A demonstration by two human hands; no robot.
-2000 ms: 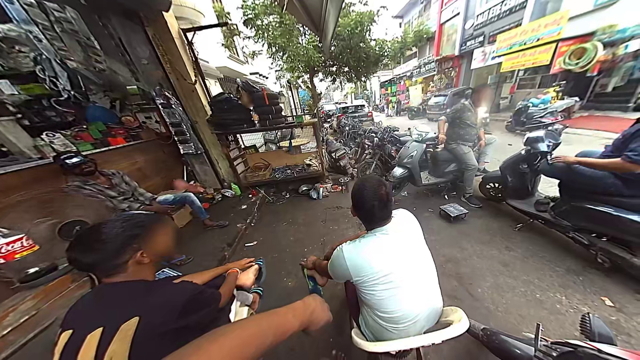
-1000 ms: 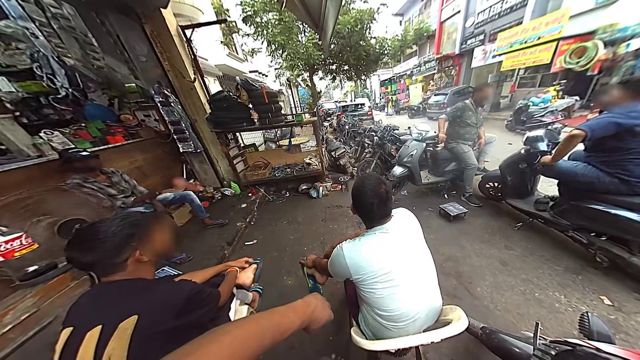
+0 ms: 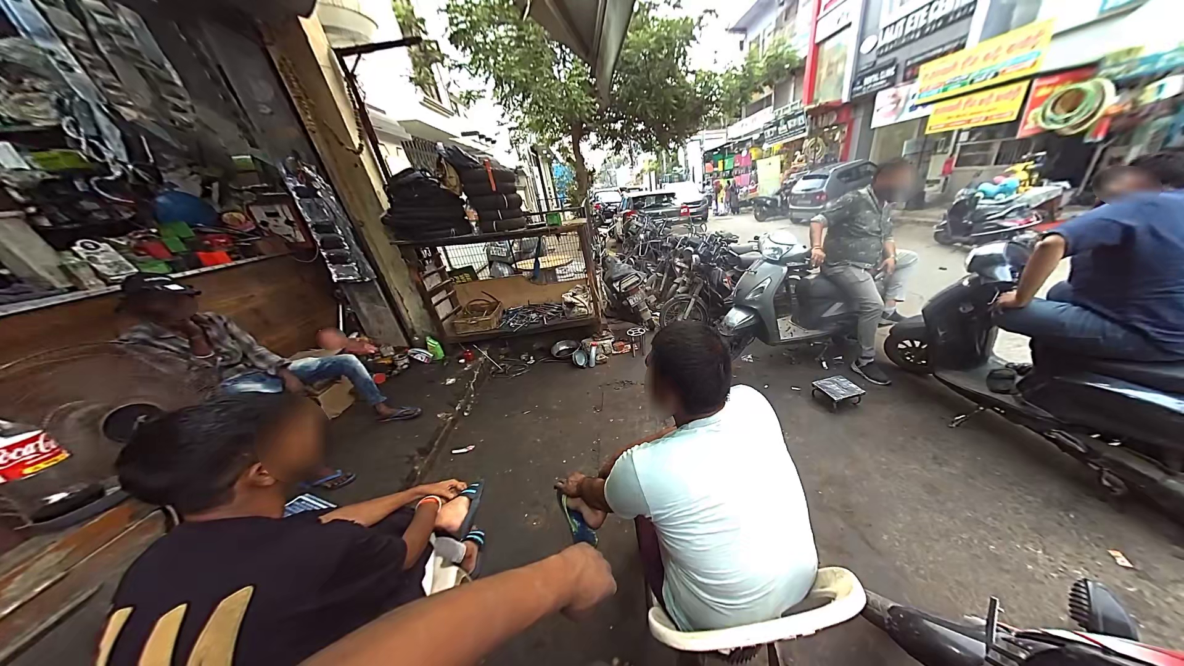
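My left hand (image 3: 585, 581) reaches in from the bottom edge with its fingers curled; no object shows in it. It hangs between two seated people. Left of it, a person in a black shirt (image 3: 264, 564) holds a foot in a blue-striped sandal (image 3: 473, 511). To its right, a person in a pale shirt (image 3: 726, 509) sits on a white plastic chair (image 3: 758, 635), one hand near a sandalled foot (image 3: 579, 520). The fist is nearest to this person's chair and leg, and I cannot tell whether it touches anything. My right hand is out of view.
At left, a person in a cap (image 3: 162, 310) sits by a fan (image 3: 92, 407) and a wooden stall counter (image 3: 250, 301). Tires (image 3: 490, 196) top a rack of tools (image 3: 532, 315). Scooters (image 3: 772, 296) bear people at right. A small low stand (image 3: 837, 390) and motorcycle handlebar (image 3: 994, 638) are nearer.
The person on the right-hand scooter has come further into view, upper body now upright with an arm toward the handlebar. The capped person's hand is now raised near the face. My left hand has hardly moved.
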